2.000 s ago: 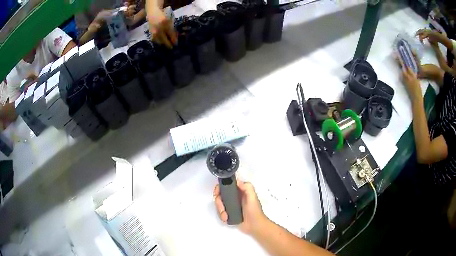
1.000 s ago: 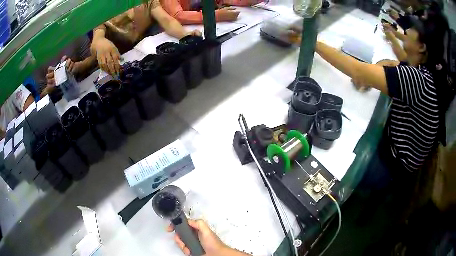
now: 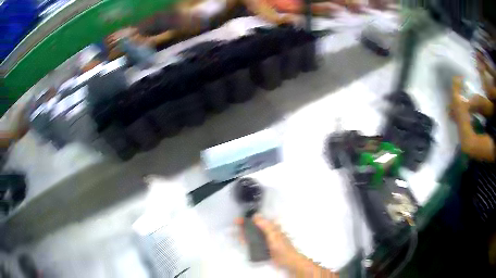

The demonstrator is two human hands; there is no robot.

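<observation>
The picture is blurred. My right hand (image 3: 277, 241) comes in from the lower right and is closed around the handle of a dark grey mini fan (image 3: 254, 239). The fan's round head points up and away, just in front of a light blue and white retail box (image 3: 242, 155) lying on its side. Another printed box (image 3: 163, 250), with a white open end, lies at the lower left, left of the fan. My left hand is not in view.
A long row of dark cup-like housings (image 3: 201, 111) crosses the far side, beside stacked cartons (image 3: 70, 122). At right stand a black bench device with a green spool (image 3: 380, 157), more dark housings (image 3: 408, 127) and a green post. Other people's hands and arms show at the far and right edges.
The view has swung left since one second ago, shifting the scene rightward and blurring it. My right hand still holds the fan, and more of the printed box at lower left shows.
</observation>
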